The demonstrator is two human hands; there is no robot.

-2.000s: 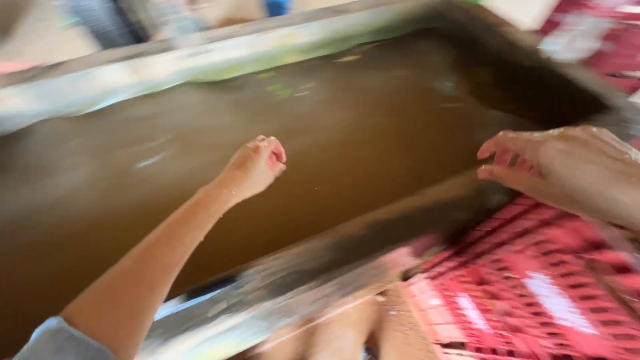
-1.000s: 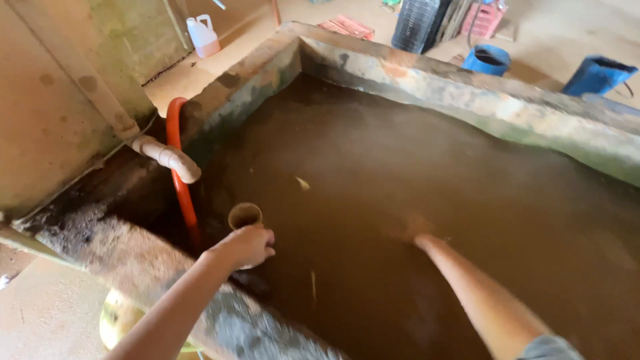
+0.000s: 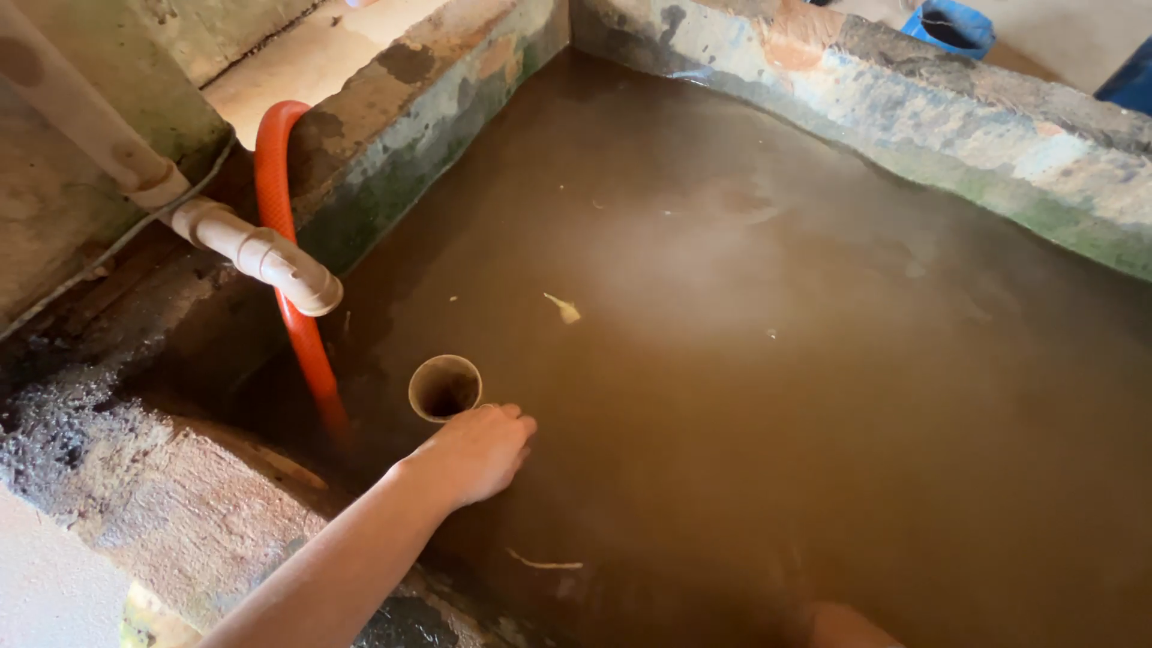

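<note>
My left hand (image 3: 481, 450) is just above the muddy brown water (image 3: 684, 387) of a masonry tank, its fingers curled down beside the round open end of an upright pipe (image 3: 445, 387). The fingers touch or nearly touch the pipe's rim; whether they grip anything is hidden. Of my right arm only a piece of skin (image 3: 846, 627) shows at the bottom edge, going under the water; the right hand itself is hidden in the murk. A yellowish leaf (image 3: 564, 308) floats beyond the pipe, and a thin stalk (image 3: 544, 564) floats nearer me.
An orange hose (image 3: 277, 180) bends over the tank's left side into the water. Beside it a pale plastic pipe elbow (image 3: 270, 261) juts over the tank. Rough masonry walls (image 3: 936, 108) enclose the water. Beyond the far wall stands a blue container (image 3: 949, 27).
The view has turned left and come closer to the pipe end. My left hand has stayed beside the pipe since a second ago. My right hand, above the tank two seconds ago, is now underwater.
</note>
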